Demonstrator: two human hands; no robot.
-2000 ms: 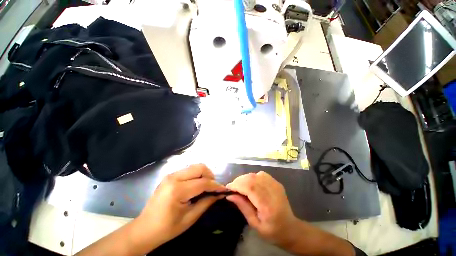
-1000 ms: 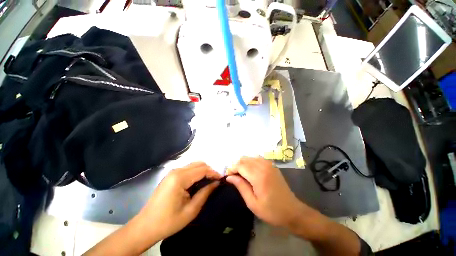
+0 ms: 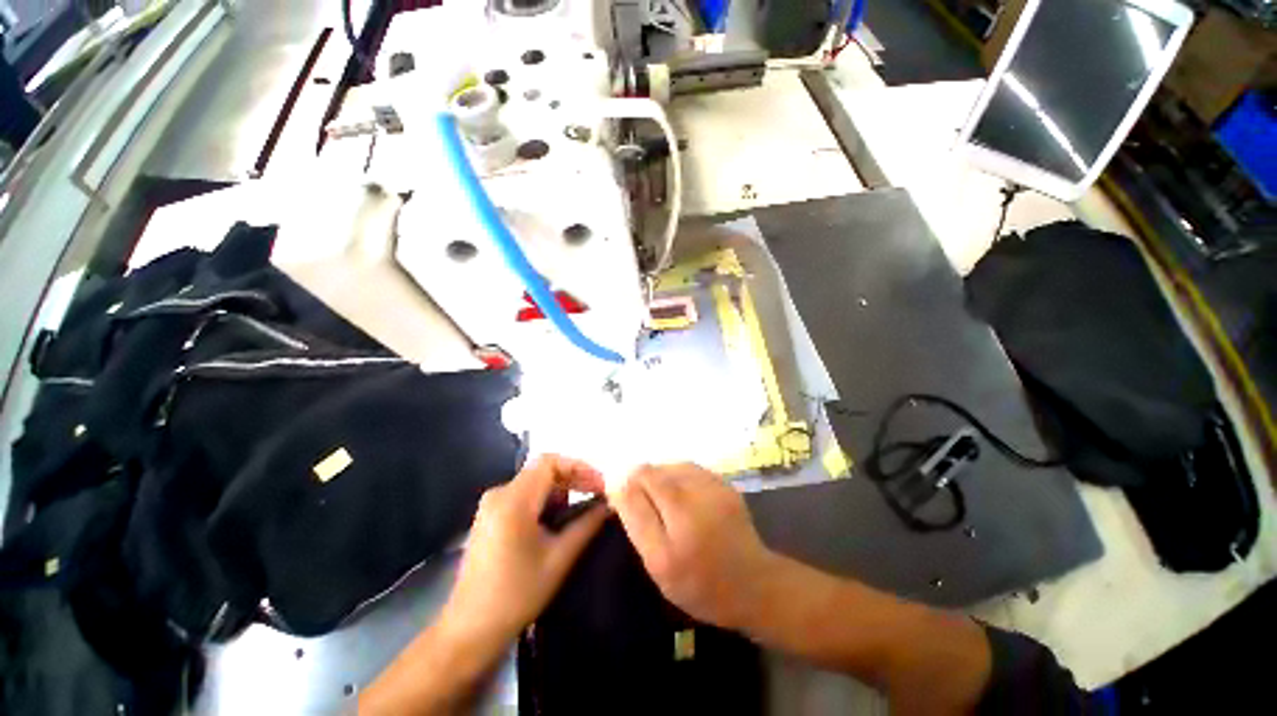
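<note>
A black bag piece (image 3: 637,650) hangs from both hands at the bottom centre, with a small pale label (image 3: 684,643) on it. My left hand (image 3: 525,539) pinches its top edge from the left. My right hand (image 3: 686,539) pinches the same edge from the right, fingertips close to the left ones. The pinched end itself is mostly hidden by the fingers. The hands are just in front of the brightly lit needle area, under the white sewing machine head (image 3: 518,238) with its blue hose (image 3: 511,252). Glare hides the needle.
A pile of black bag pieces (image 3: 266,476) lies left of the machine. A yellow-edged plate (image 3: 763,378) is right of the needle area. A coiled black cable (image 3: 917,483) lies on the dark plate (image 3: 896,322). A black pouch (image 3: 1092,322) and a tablet (image 3: 1078,91) are at the right.
The camera view has shifted, showing more of the machine's top. Both hands still pinch the black piece and are nearer the lit needle area; the piece hangs straighter with its label further right.
</note>
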